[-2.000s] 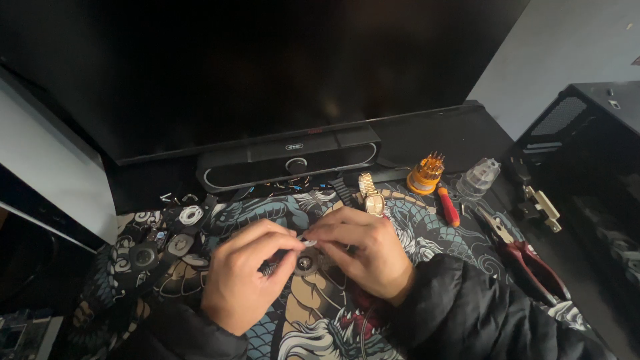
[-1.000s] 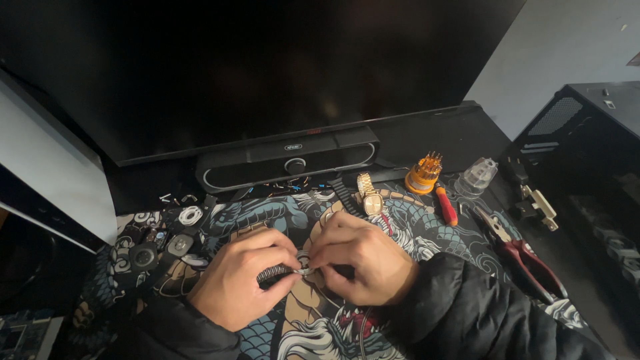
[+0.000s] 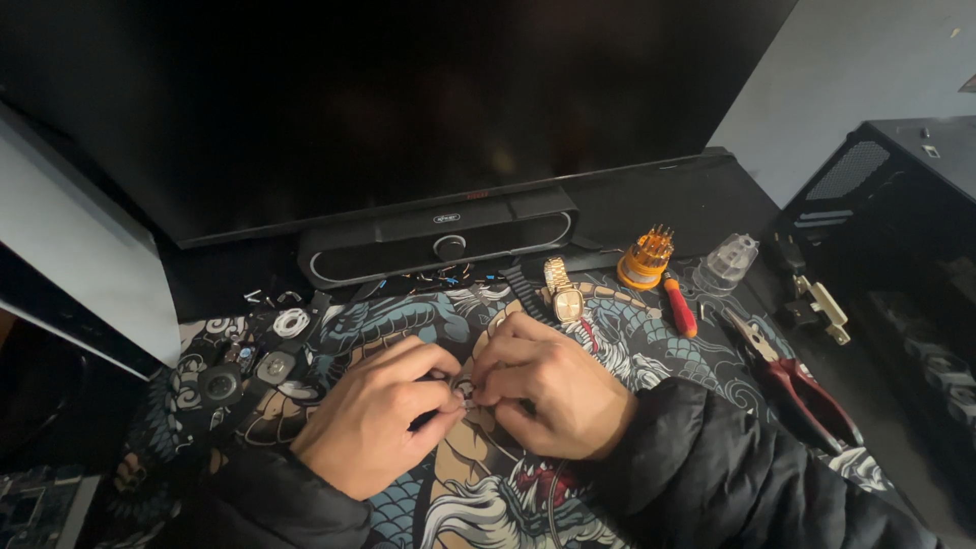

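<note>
My left hand (image 3: 389, 412) and my right hand (image 3: 549, 385) meet over the dragon-printed desk mat (image 3: 488, 507). Between their fingertips they pinch a small pale and metallic part (image 3: 466, 390), mostly hidden by the fingers, so its kind cannot be told. Dark material shows inside the curl of my left fingers. Just beyond my right hand lie a gold wristwatch (image 3: 567, 301) and a black link watch band (image 3: 526, 290). A thin cable (image 3: 552, 507) runs down the mat below my right wrist.
An orange bit holder (image 3: 644, 259), a clear plastic cap (image 3: 728, 263), a red screwdriver handle (image 3: 679, 309) and combination pliers (image 3: 801, 389) lie right. Smartwatch parts (image 3: 276, 367) and a coiled white cable (image 3: 291, 323) lie left. A soundbar (image 3: 442, 244) stands below the monitor (image 3: 396, 99); an open computer case (image 3: 900, 229) borders the right.
The fingers of both hands have shifted around the small part, still pinched between them. A dark ribbed piece seen in my left hand one second ago is now mostly hidden.
</note>
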